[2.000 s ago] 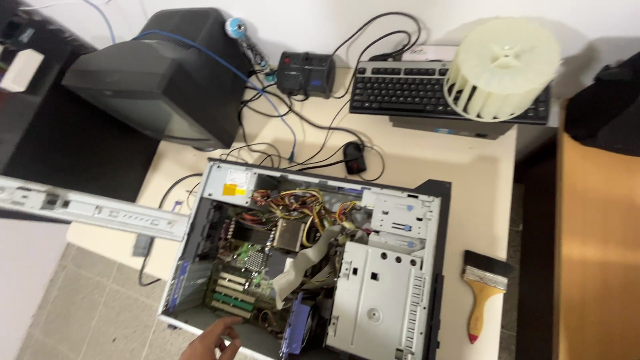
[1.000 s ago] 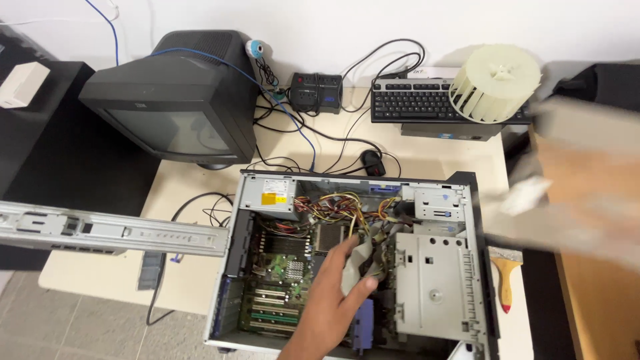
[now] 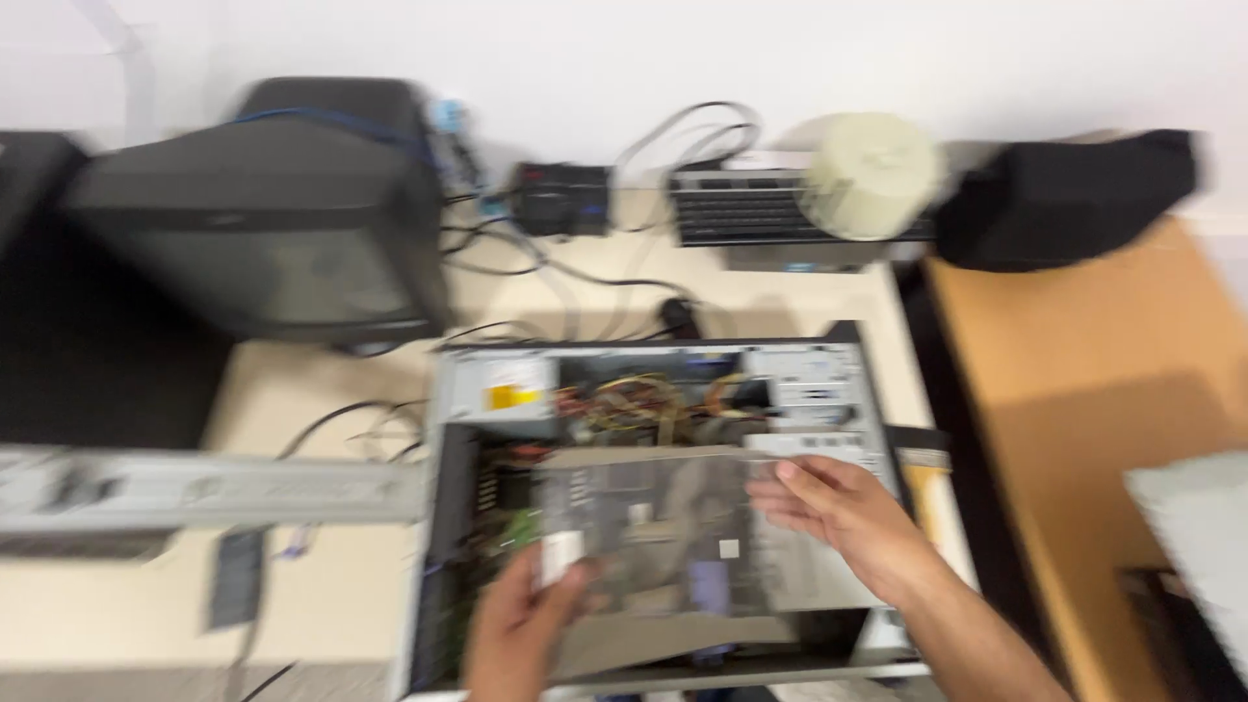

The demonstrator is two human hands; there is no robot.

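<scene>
A grey, partly see-through plastic sheet or bag (image 3: 673,526), blurred, spans the space between my hands above an open desktop computer case (image 3: 868,390). My left hand (image 3: 526,614) grips its lower left edge by a small white patch. At the upper right corner, the fingers of my right hand (image 3: 829,517) pinch it. Behind the sheet, parts of the case's inside show through. Bundled coloured wires (image 3: 643,400) lie beyond its top edge, beside the power supply (image 3: 507,385) in the case's upper left corner.
A metal rail (image 3: 214,492) extends left of the case. Behind stand a CRT monitor (image 3: 283,224), a black adapter box (image 3: 564,200), a keyboard (image 3: 741,210) and a cream fan wheel (image 3: 873,175). A brush (image 3: 921,463) lies right of the case; a black cloth-like item (image 3: 1063,200) sits farther right.
My left hand has left the case's inside and now holds the grey sheet. My right hand, not clearly seen before, has come in from the right and holds it too.
</scene>
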